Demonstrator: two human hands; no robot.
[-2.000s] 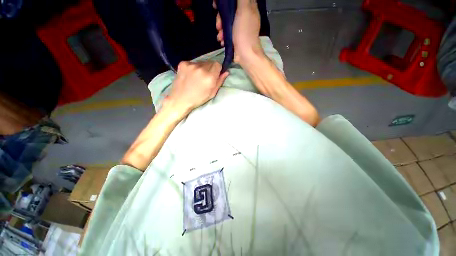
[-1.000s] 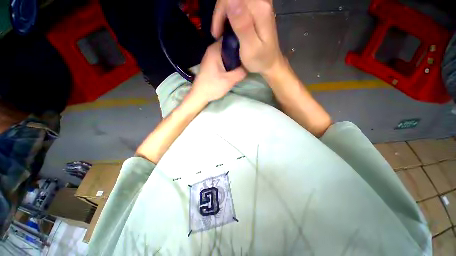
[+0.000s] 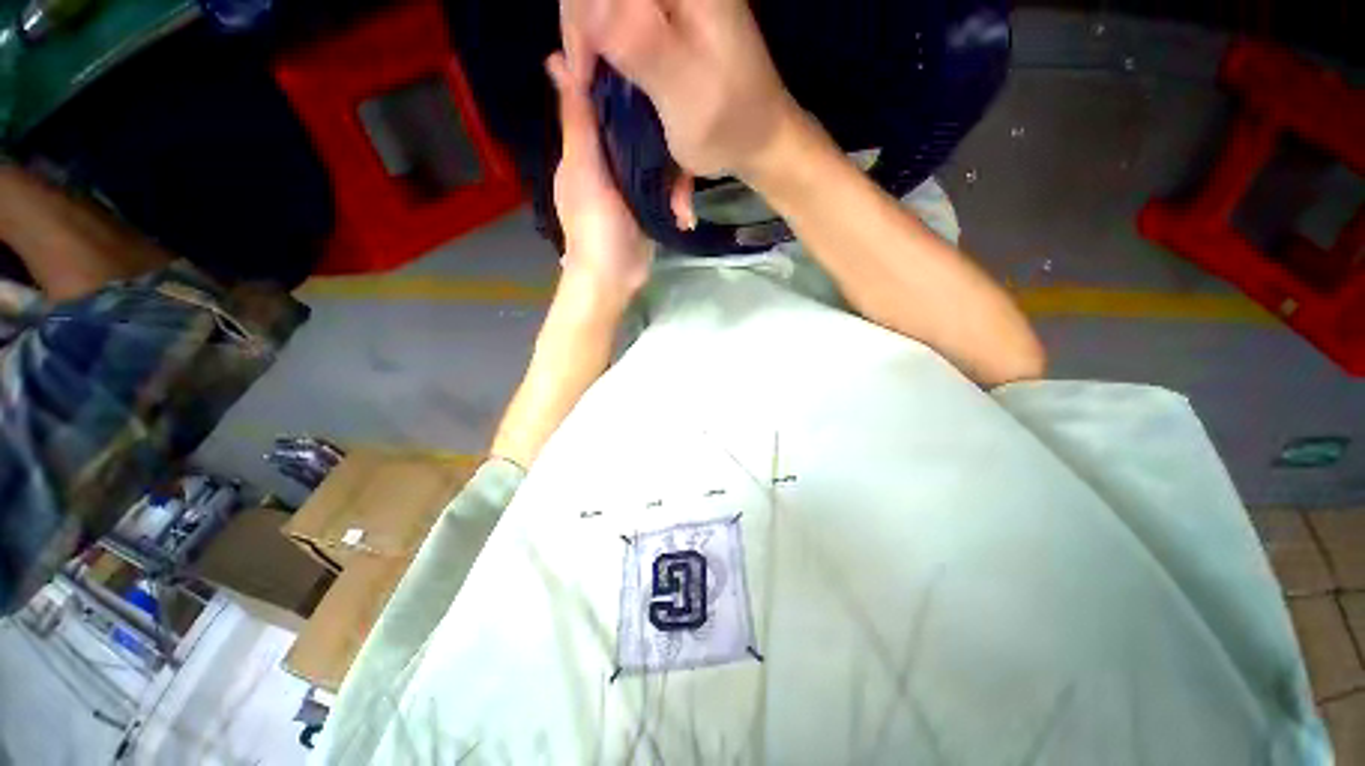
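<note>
A dark, curved plastic part stands over my lap at the top of the view, its lower end curving to the right near my shirt hem. My left hand holds it from the left side, fingers upright along it. My right hand lies on its upper right side, with the fingers pointing up to the picture's top. The part is dark against my dark trousers, so its full outline is hard to tell.
Red plastic stools stand left and right on the grey floor with a yellow line. Another person's arm is at the far left. Cardboard boxes lie lower left. A green bench edge shows upper left.
The part has turned and its curved lower end now lies to the right, over my lap. My left hand has gone from gripping its lower end to lying upright along its side. The view has shifted left.
</note>
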